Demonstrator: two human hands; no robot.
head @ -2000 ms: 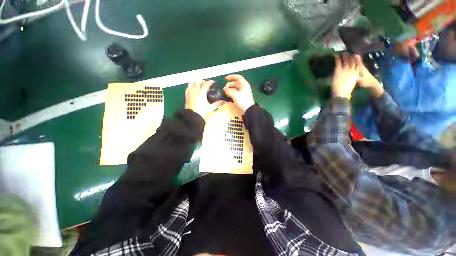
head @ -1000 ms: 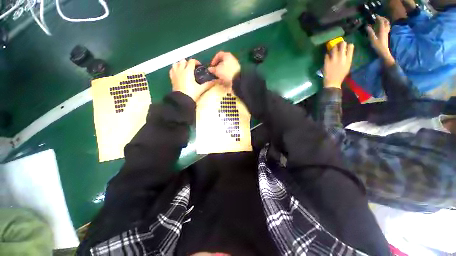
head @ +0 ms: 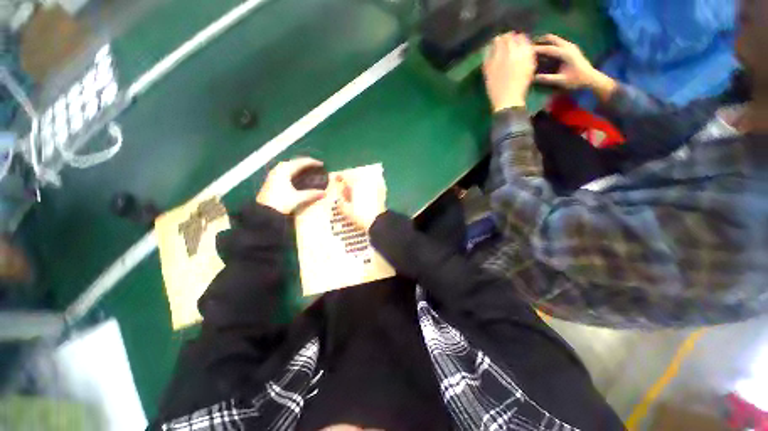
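My left hand holds a round black part between thumb and fingers, above the top left of a tan backing sheet. Rows of small dark pads run down this sheet. My right hand is over the upper part of the sheet, its fingertips near the top of the rows. It is blurred, so I cannot tell if a pad is between its fingertips. A second tan sheet with dark pads near its top lies to the left.
Loose black parts lie beyond the left sheet and across the pale rail. A white sheet is at lower left. White round pieces are at upper left. A neighbour's hands work at upper right by a dark fixture.
The view has turned and shifted. My right hand has left the black part and moved down over the sheet; my left hand still holds the part. The neighbour's hands have come together.
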